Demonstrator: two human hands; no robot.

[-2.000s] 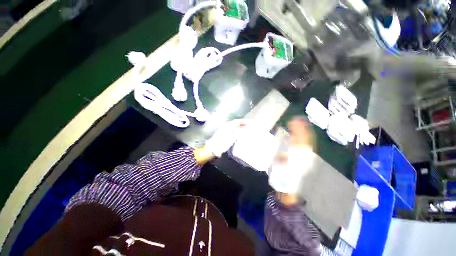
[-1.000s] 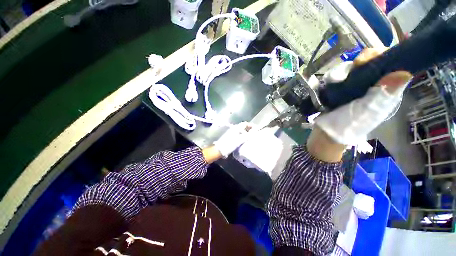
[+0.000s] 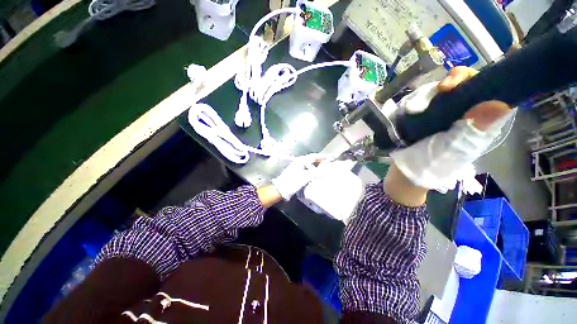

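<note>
My gloved left hand is at the left side of a white power socket housing and holds it near the bench edge. My gloved right hand is closed around a long dark screwdriver, with thumb and fingertips bare. The screwdriver's metal nose points down left to the upper edge of the housing, by my left fingertips. The exact contact at the tip is too blurred to tell. A coiled white power cord lies to the left.
Open housings with green circuit boards stand behind on the dark bench. A green conveyor with a pale edge curves along the left. A blue bin holding a white cover is at right. A metal support arm stands behind the screwdriver.
My right hand has come up from beside the housing and taken hold of the screwdriver, now at the housing. My left hand has stayed at the housing.
</note>
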